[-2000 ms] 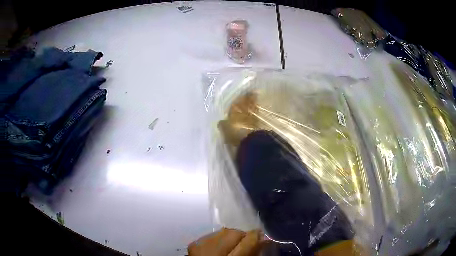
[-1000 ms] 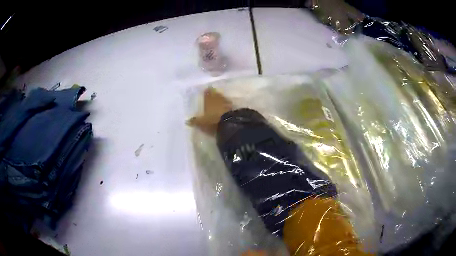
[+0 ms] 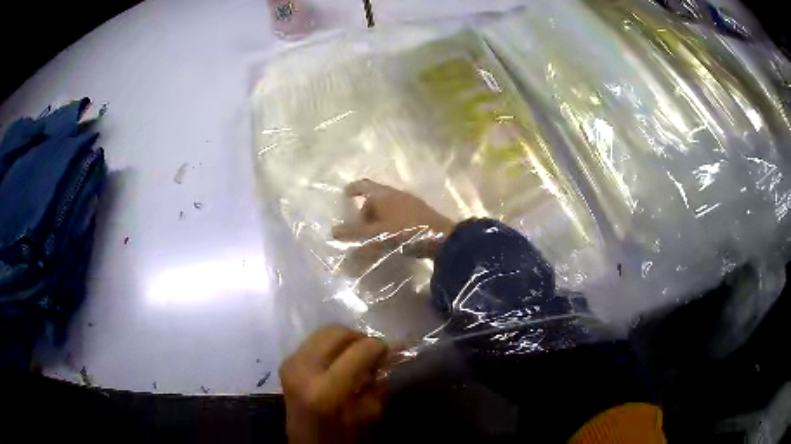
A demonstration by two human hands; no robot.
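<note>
A stack of printed polybags with yellow-green lettering [image 3: 468, 100] lies flat on the table inside a thin, crinkled outer clear bag [image 3: 299, 139]. My right hand [image 3: 390, 217] and its dark sleeve are inside the outer bag, seen through the film. Its thumb and fingers are apart over the left part of the stack, with nothing visibly held. My left hand [image 3: 334, 377] is at the near edge of the table, its fingers closed on the near edge of the outer bag. Some fingertips are hidden.
Folded jeans [image 3: 48, 208] are piled at the left edge of the white table [image 3: 191, 113]. More shiny clear bags [image 3: 642, 147] lie at the right, wrinkled. A pinkish object [image 3: 293, 17] stands at the far side, cut by the frame. Small scraps lie on the tabletop.
My right hand has drawn back from the bag's far left part towards me. My left hand has come into fuller view, gripping the near edge. The view has shifted nearer and to the right.
</note>
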